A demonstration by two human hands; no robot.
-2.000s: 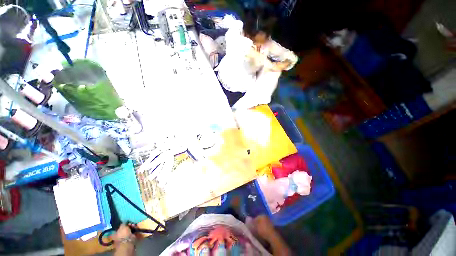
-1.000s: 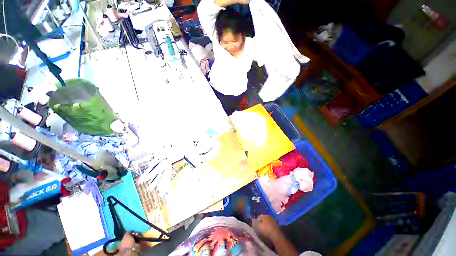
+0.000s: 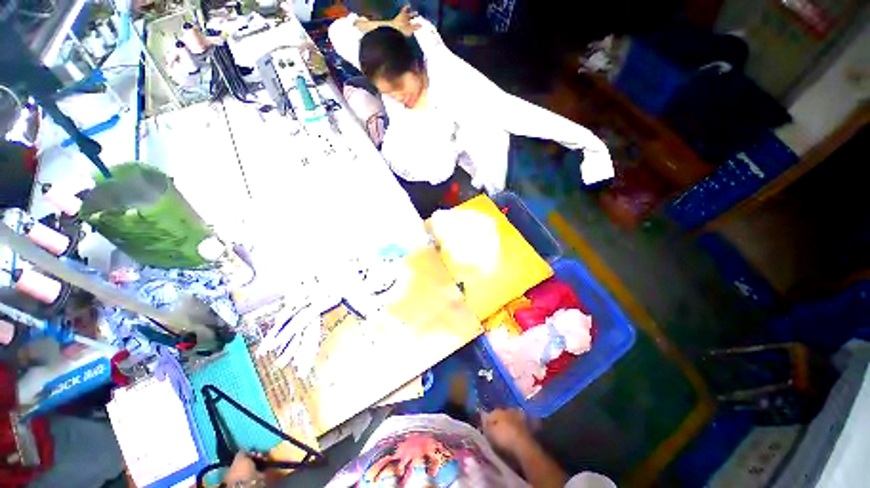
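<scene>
A black triangular frame, like a clothes hanger (image 3: 219, 419), lies over the teal mat (image 3: 232, 367) at the bench's lower left corner. My left hand (image 3: 245, 469), blurred and cut off by the bottom edge, is closed around its lower bar; the fingertips are hard to see. My right hand (image 3: 506, 429) is low beside the blue crate (image 3: 620, 345), off the bench, fingers curled; I cannot tell if it holds anything. Pale, dark-edged fabric pieces (image 3: 296, 329) lie spread on the bench's near end.
The crate holds pink and red garment pieces (image 3: 546, 348). A yellow-orange board (image 3: 510, 259) lies across its far end. A person (image 3: 429, 124) in white sits at the bench's right side, arms spread. White sheets (image 3: 153, 429) are left of the mat. A green bag (image 3: 143, 219) stands farther up.
The view has shifted a little. The person in white, first bent and hidden, now shows their head and stretches one arm out to the right. My hands stay in about the same places.
</scene>
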